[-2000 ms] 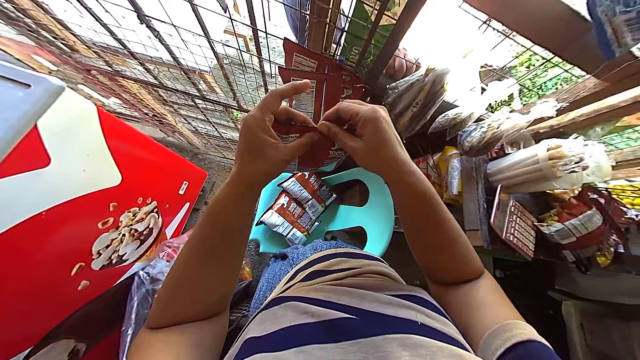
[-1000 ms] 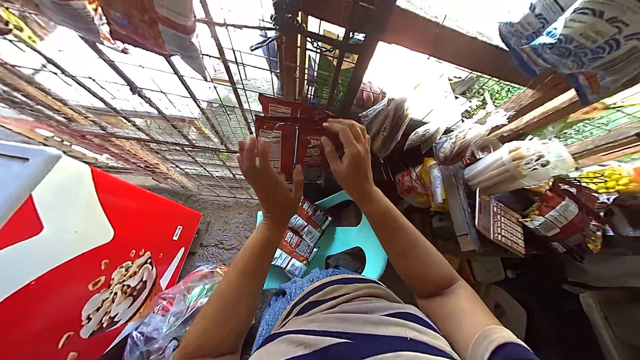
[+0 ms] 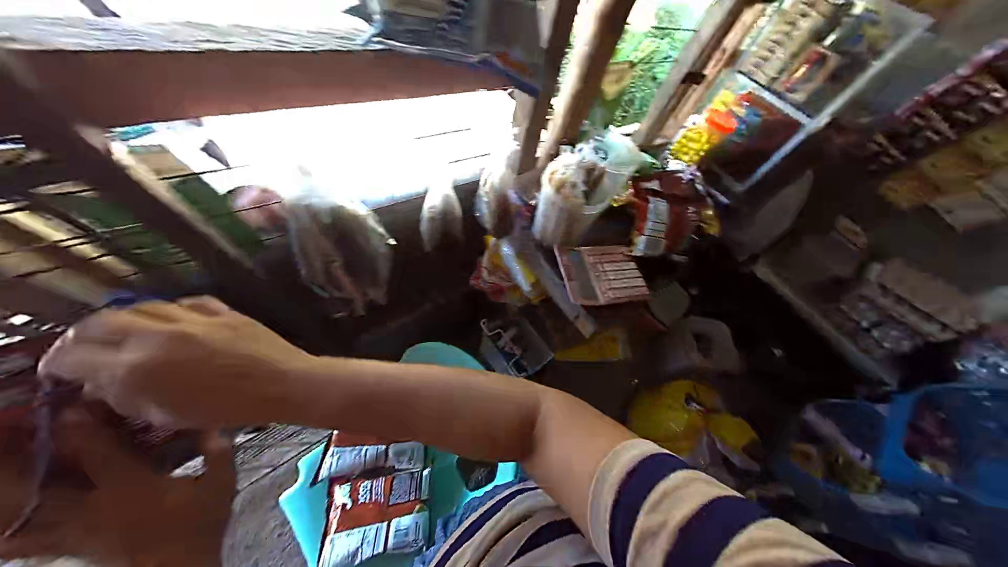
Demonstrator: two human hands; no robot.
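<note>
My right hand [image 3: 169, 362] reaches across to the left side of the view, its fingers curled and blurred by motion. A thin pale strip or string [image 3: 41, 465] hangs below it; whether the fingers hold it is unclear. Lower left is my left hand [image 3: 118, 492], heavily blurred and partly cut off by the frame edge, close beneath the right one; its grip cannot be made out. Red-brown and silver snack packets [image 3: 378, 504] lie on the teal plastic chair [image 3: 303, 500], below my right forearm.
Clear bags of goods [image 3: 335, 244] hang along the wooden and wire-mesh wall. Beyond the chair are a small wire-handled container [image 3: 516, 346], a pink ridged tray [image 3: 602, 274], a red snack bag [image 3: 665, 213], a yellow plastic bag [image 3: 669, 413] and a blue crate [image 3: 945, 441].
The view has swung strongly to the right. Two seconds ago both hands were together at the hanging red-brown packets; one second ago they were apart there. The packets on the chair remain.
</note>
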